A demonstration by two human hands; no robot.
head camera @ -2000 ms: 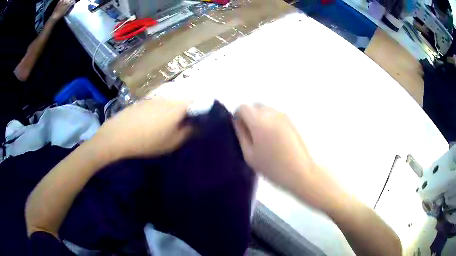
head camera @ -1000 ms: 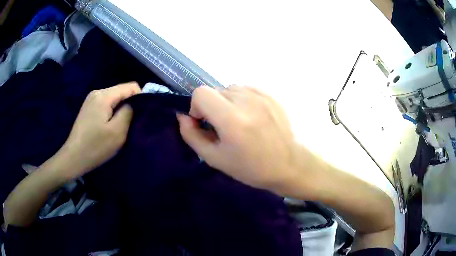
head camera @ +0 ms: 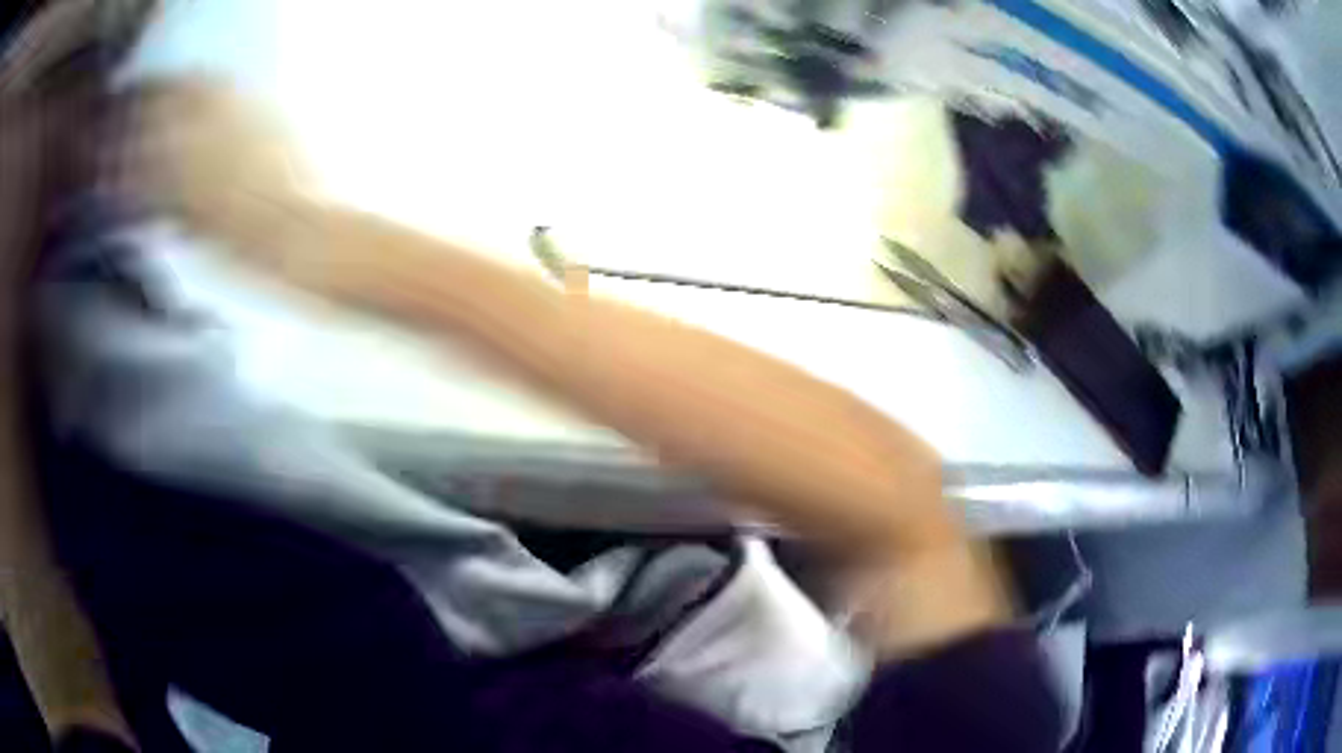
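Note:
The navy fabric panel (head camera: pixel 265 618) lies over my lap at the lower left. A light grey fabric panel (head camera: pixel 280 405) runs along its upper side from the left towards the bottom middle. My right forearm crosses the picture, and my right hand (head camera: pixel 192 155) is a blur at the upper left by the grey cloth's end; its fingers and grip cannot be made out. My left forearm runs up the left edge; its hand is too blurred and cut off to make out.
The white machine table (head camera: pixel 707 353) has open metal snips (head camera: pixel 957 302), a flat dark rectangle (head camera: pixel 1096 368) and navy scraps (head camera: pixel 1008 169) on its right part. The blue-striped machine head (head camera: pixel 1089 88) is at the upper right. A blue basket (head camera: pixel 1288 706) is at the lower right.
The view has swung right, towards the machine and snips. My hands have shifted from the middle to the upper left of the picture, and more grey cloth shows over the navy.

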